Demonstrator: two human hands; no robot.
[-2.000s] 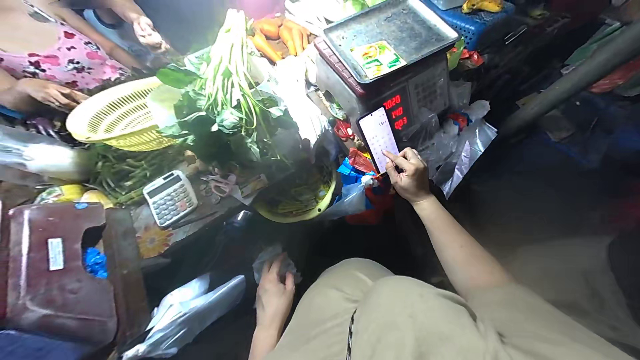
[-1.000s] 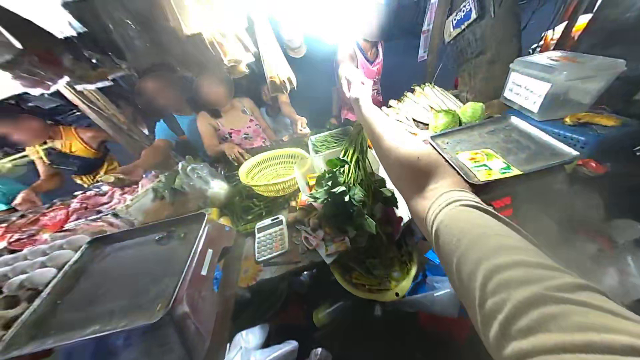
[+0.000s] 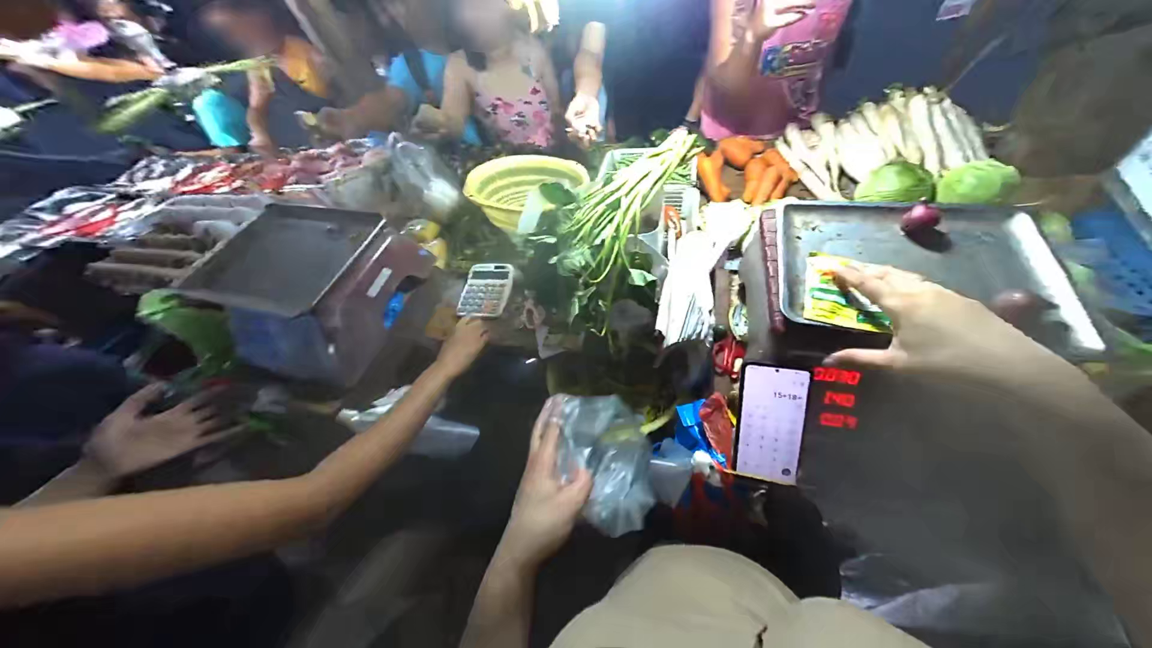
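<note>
My left hand (image 3: 551, 490) is closed around a clear plastic bag (image 3: 607, 463) at the lower middle. My right hand (image 3: 909, 315) reaches over the metal tray (image 3: 972, 243) of a weighing scale, its fingertips at a yellow and green packet (image 3: 832, 297); whether they grip it is unclear. A red onion (image 3: 921, 219) lies on the tray's far part, and a blurred round thing is near its right side. Below the tray, a phone (image 3: 771, 423) showing a calculator leans upright at the scale's front, beside red lit digits (image 3: 837, 396).
A co-worker's hand (image 3: 465, 346) touches a white calculator (image 3: 486, 290); another person's hand (image 3: 162, 423) is at far left. Across the stall lie leafy greens (image 3: 598, 252), a yellow basket (image 3: 526, 184), carrots (image 3: 742, 169), white radishes (image 3: 886, 139) and cabbages (image 3: 976, 183). A second scale (image 3: 297, 270) stands left. People stand behind.
My right hand, tapping the phone and then stretched forward across the stall, is now over the scale tray. An onion now lies there. A co-worker's arm has come in from the left to the calculator.
</note>
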